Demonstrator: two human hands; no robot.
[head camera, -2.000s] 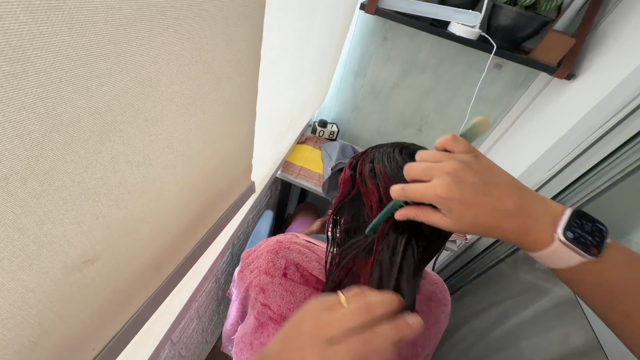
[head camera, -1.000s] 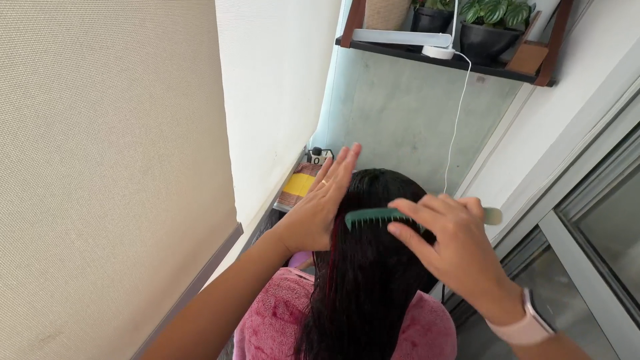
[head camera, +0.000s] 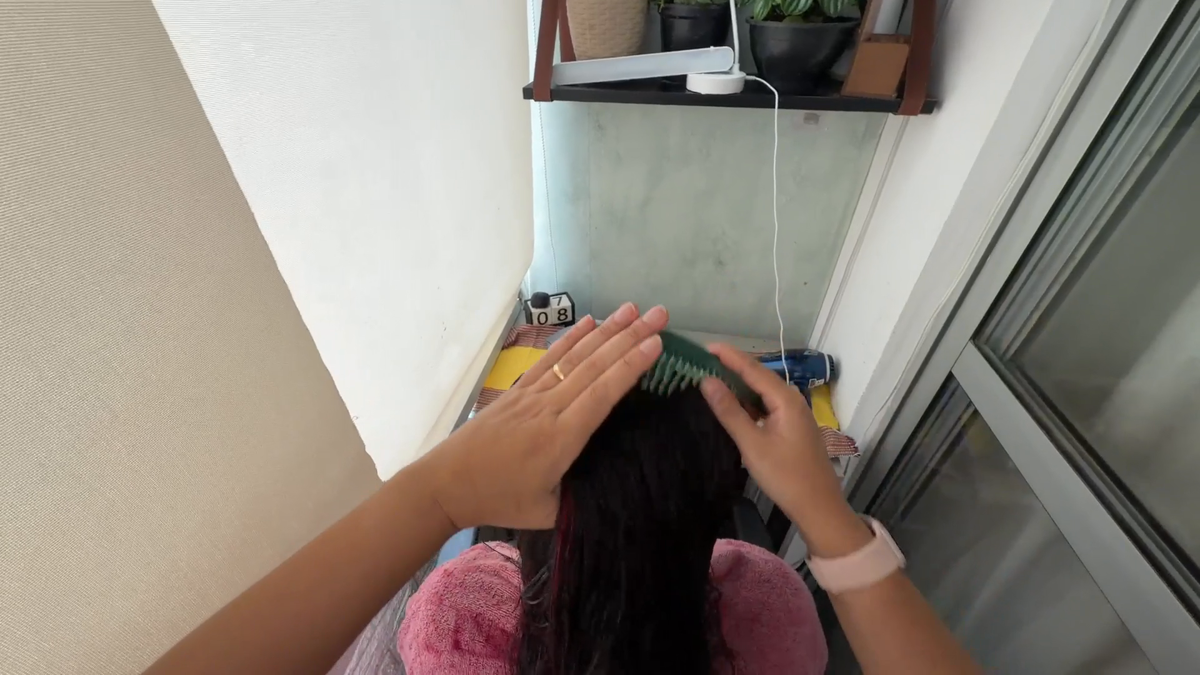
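Note:
A seated person with long dark hair (head camera: 647, 525), streaked red on the left, faces away from me, a pink towel (head camera: 464, 605) over the shoulders. My right hand (head camera: 778, 431) grips a green wide-tooth comb (head camera: 689, 361) at the top of the head, its teeth pointing down at the hair. Flat on the left side of the head lies my left hand (head camera: 553, 412), fingers extended and a ring on one of them; its fingertips are beside the comb's left end. The comb's handle is mostly hidden by my right hand.
Beyond the head, a ledge with a striped yellow cloth (head camera: 511, 367) holds a block calendar (head camera: 549, 308) and a blue cylindrical object (head camera: 802, 366). A black shelf (head camera: 637, 94) with potted plants hangs above, its white cable (head camera: 775, 206) dangling. Roller blinds (head camera: 375, 187) stand left, a sliding glass door (head camera: 1031, 469) right.
Two seconds ago my left hand was low at the hair lengths; it moved up to the side of the head. The comb went from the hair's side to the top of the head.

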